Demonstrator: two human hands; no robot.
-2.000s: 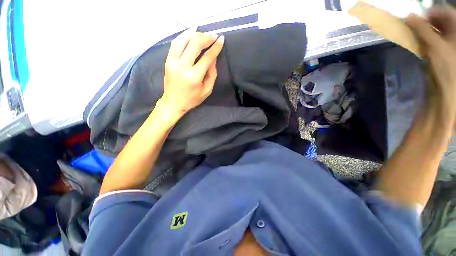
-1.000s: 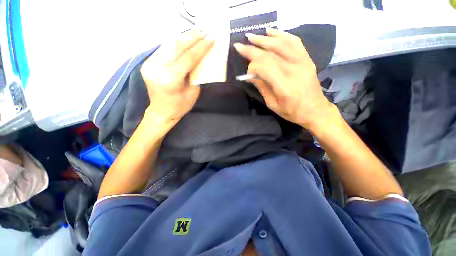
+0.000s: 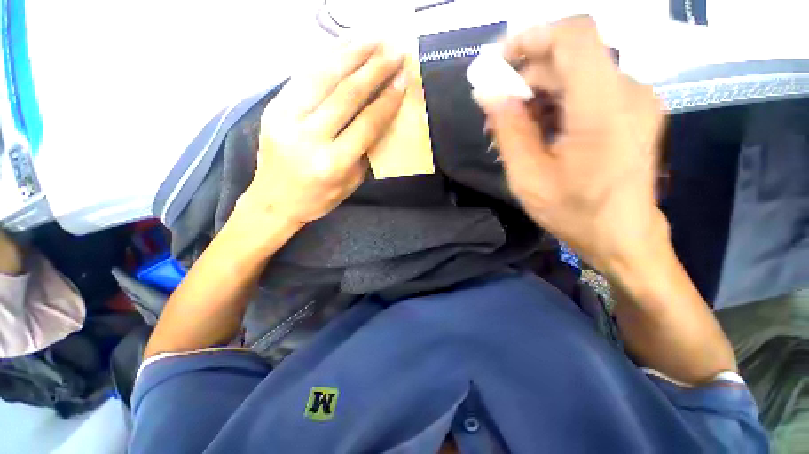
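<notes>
The dark garment piece (image 3: 355, 239) lies over the front edge of the white table and drapes onto my lap. A zipper (image 3: 457, 53) with silvery teeth runs along its upper edge. My left hand (image 3: 333, 133) presses the tan card pattern (image 3: 408, 142) flat on the cloth, across the zipper edge. My right hand (image 3: 577, 133) is blurred, just right of the card and over the cloth. It pinches a white piece of tailor's chalk (image 3: 497, 78) between thumb and fingers.
The white sewing table (image 3: 160, 89) has a ruler-marked strip (image 3: 736, 86) along its front edge at right. A blue bin (image 3: 161, 273) and dark cloth are below at left. Another person's light sleeve (image 3: 40, 306) shows at far left. Grey cloth (image 3: 767, 204) hangs at right.
My right hand came from the far right with the card, which now lies under my left hand. In the last second my right hand moved right, and the chalk shows larger.
</notes>
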